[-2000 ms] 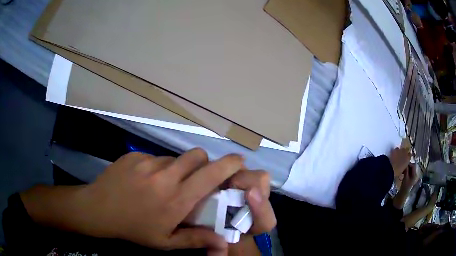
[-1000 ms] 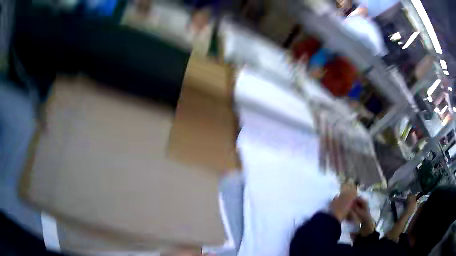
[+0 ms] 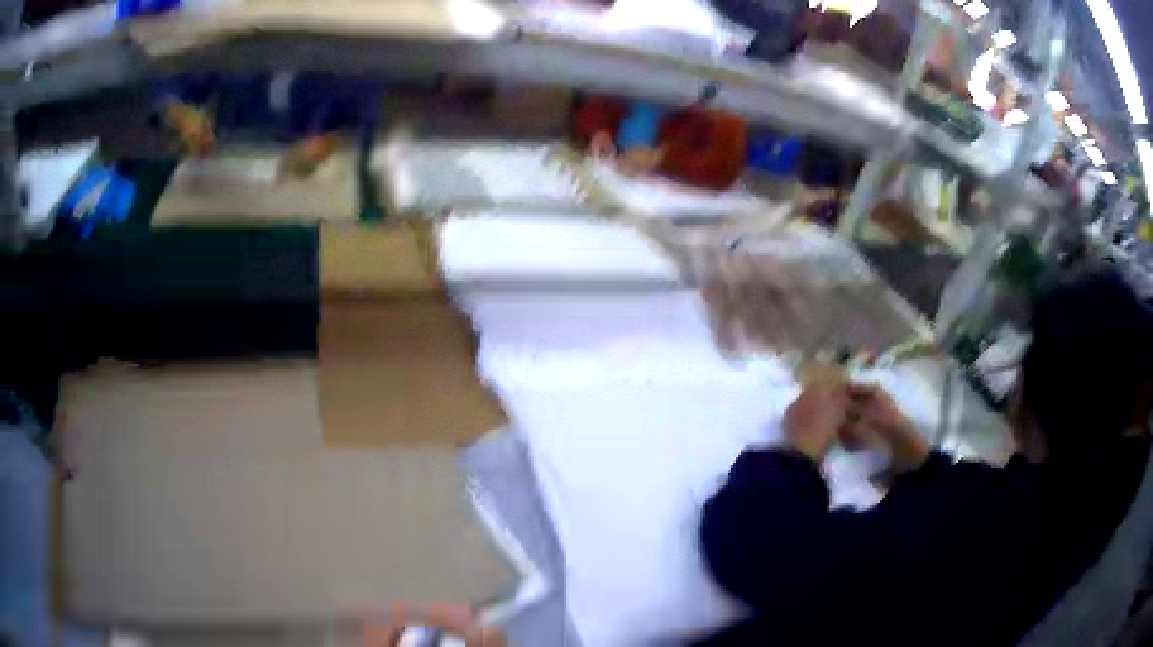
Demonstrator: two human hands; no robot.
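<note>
At the bottom edge, blurred fingers [image 3: 458,619] show beside a small white piece [image 3: 417,636], probably the end of the white part. The picture's edge cuts them off, so I cannot tell which of my hands they belong to or how they grip. The rest of both my hands is out of the picture. Just beyond the fingers lies the large tan cardboard stack [image 3: 266,506], with a white sheet edge [image 3: 537,584] at its right.
A darker brown cardboard piece [image 3: 398,367] lies at the stack's far right corner. A white cover [image 3: 620,468] spreads to the right, with grey strips [image 3: 790,297] beyond. A person in dark clothing [image 3: 936,544] sits at the right, hands together. A dark green belt [image 3: 152,297] and a shelf rail run across behind.
The view has swung up and to the right. My hands, earlier clearly around the white notched part, have dropped to the bottom edge. More of the line and the neighbouring person shows.
</note>
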